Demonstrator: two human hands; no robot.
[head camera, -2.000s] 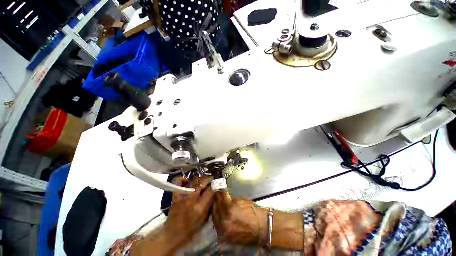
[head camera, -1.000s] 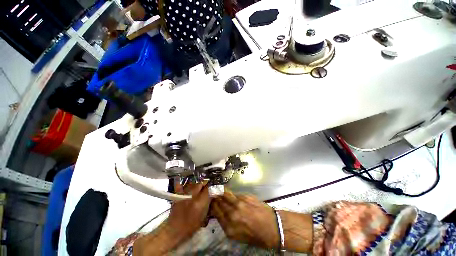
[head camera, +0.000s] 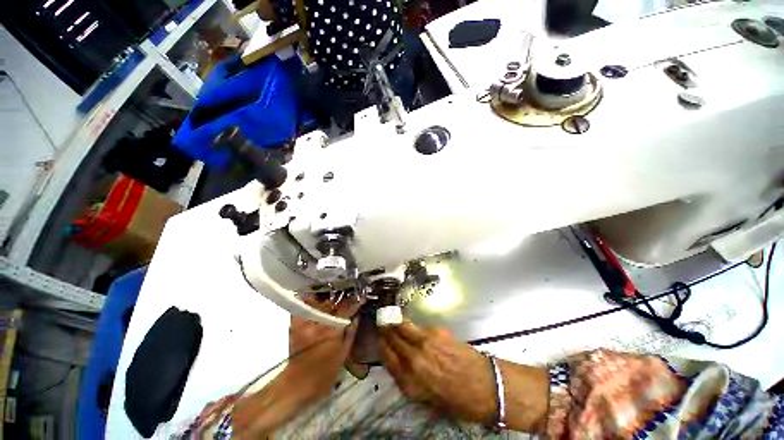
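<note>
A dark workpiece (head camera: 367, 337) shows between my two hands, just in front of the presser foot area (head camera: 387, 288) and beside the bright lamp spot. My left hand (head camera: 320, 348) holds its left side, with fingertips partly hidden under the machine's curved guard. My right hand (head camera: 430, 365) holds its right side, with a bangle on the wrist. Most of the workpiece is hidden by my hands and the machine head. The white sewing machine arm (head camera: 516, 180) spans above them.
A black pouch (head camera: 163, 369) lies on the table at left. Red-handled snips (head camera: 612, 265) with a looped black cord lie by the machine base. Another black piece (head camera: 474, 33) lies behind. A blue bin (head camera: 245, 107), shelves and a person in polka dots (head camera: 354, 39) are beyond.
The view has shifted, so the machine appears further right. My hands have moved slightly apart at the front, and more of the dark workpiece shows between them.
</note>
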